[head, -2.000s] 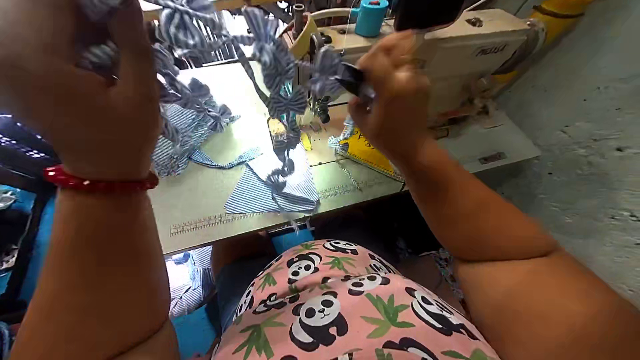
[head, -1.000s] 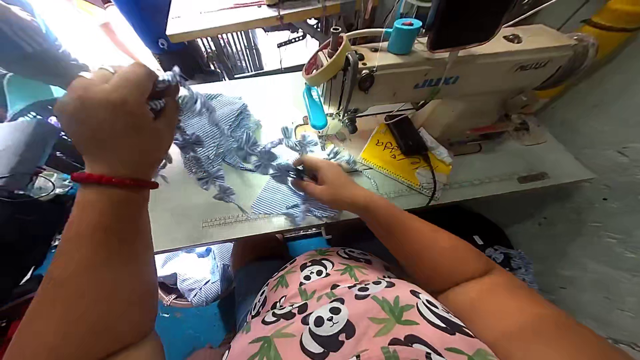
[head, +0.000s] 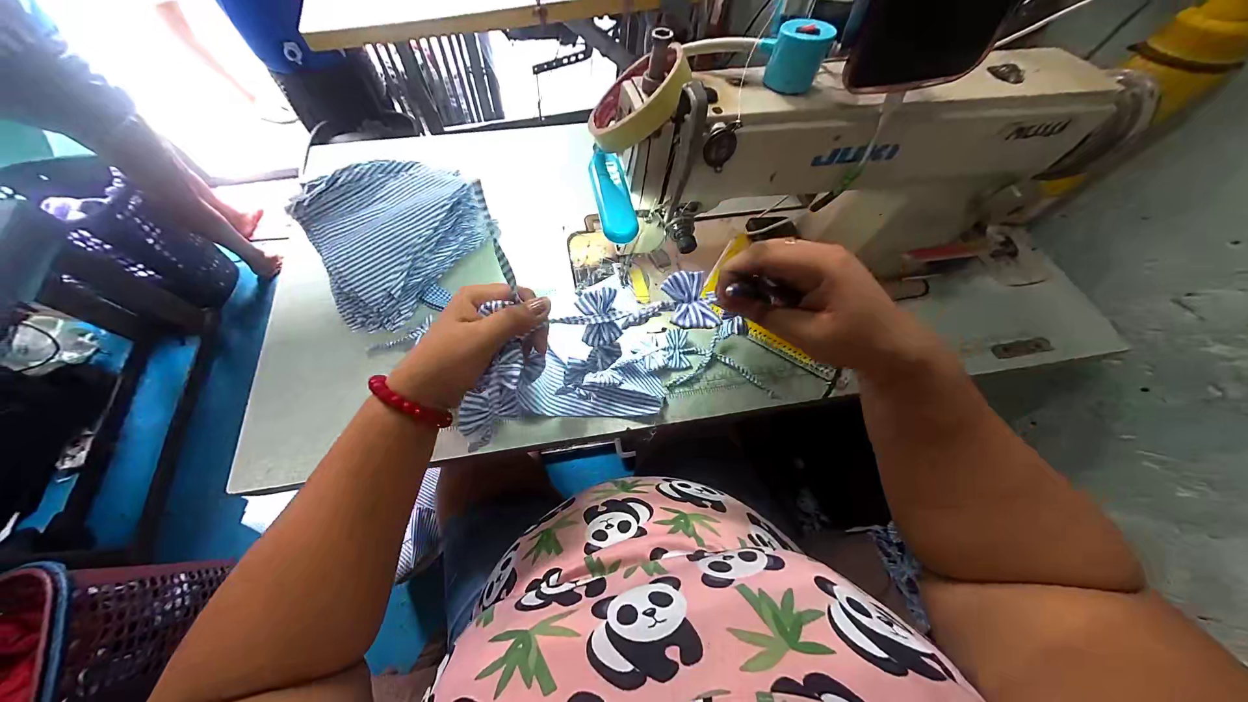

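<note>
My left hand [head: 483,341] pinches a chain of blue-and-white striped fabric bows [head: 602,317], and some bows bunch below its fingers. The chain runs across to my right hand [head: 804,297], whose curled fingers also hold a small dark tool, partly hidden; its kind cannot be told. One bow [head: 690,298] sits beside the right fingertips. More bows and thin striped ties lie on the table below, over a striped fabric piece [head: 624,398]. A stack of striped fabric pieces [head: 390,234] lies left of my left hand. Behind the hands stands a Juki sewing machine [head: 877,156].
A tape roll [head: 639,102] and a blue thread cone [head: 799,57] are at the machine, with a phone [head: 921,39] above it. A yellow item lies behind my right hand. A person's legs [head: 185,185] and plastic baskets [head: 146,609] are at the left.
My left hand has come down and right to the table's middle, and my right hand has moved right. The bow chain now stretches between them. The striped stack shows uncovered.
</note>
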